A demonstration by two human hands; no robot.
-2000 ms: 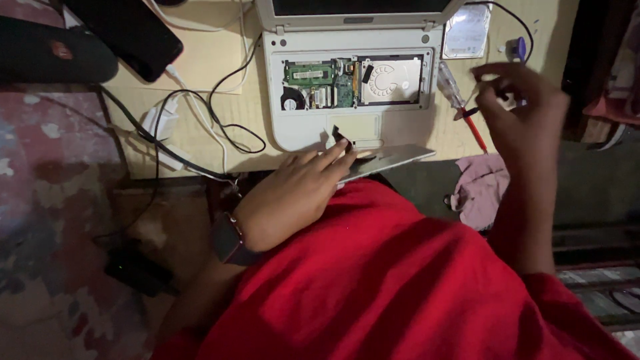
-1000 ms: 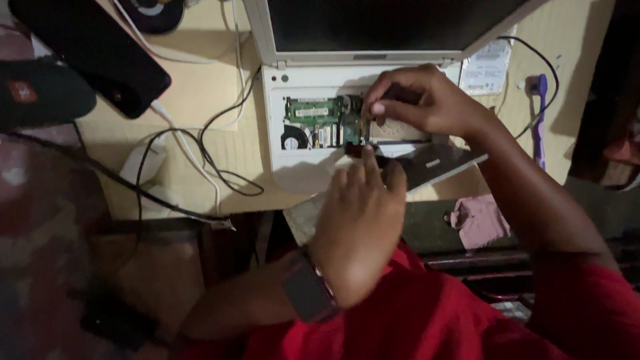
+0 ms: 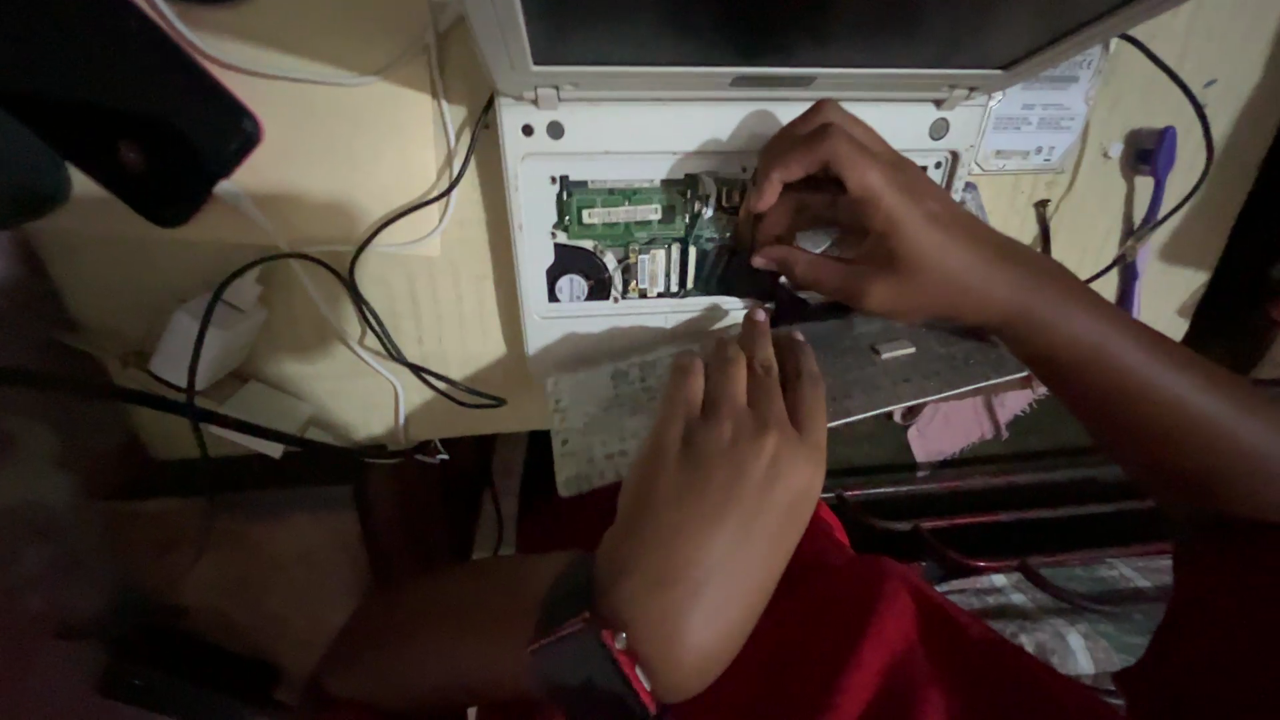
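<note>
A white laptop (image 3: 540,220) lies open with its keyboard opening uncovered, showing a green RAM module (image 3: 620,212) and a small cooling fan (image 3: 575,280). The detached keyboard panel (image 3: 610,410) lies face down across the front edge of the laptop. My left hand (image 3: 735,460) rests palm down on that panel, fingertips at the laptop's palm rest. My right hand (image 3: 850,220) is over the opening, thumb and fingers bent close together beside a dark flat piece, likely a ribbon cable. Whether the fingers pinch it is hard to see.
A hard drive (image 3: 1035,115) lies behind the laptop's right corner, with a purple toothbrush (image 3: 1150,200) farther right. At left are a phone (image 3: 130,110), a black cable (image 3: 370,300), and a white charger (image 3: 210,330). A pink cloth (image 3: 970,425) hangs near the table's front edge.
My right hand has come from the laptop's right side to over its opening. The keyboard panel shows more of its back at the front edge. The view has moved closer.
</note>
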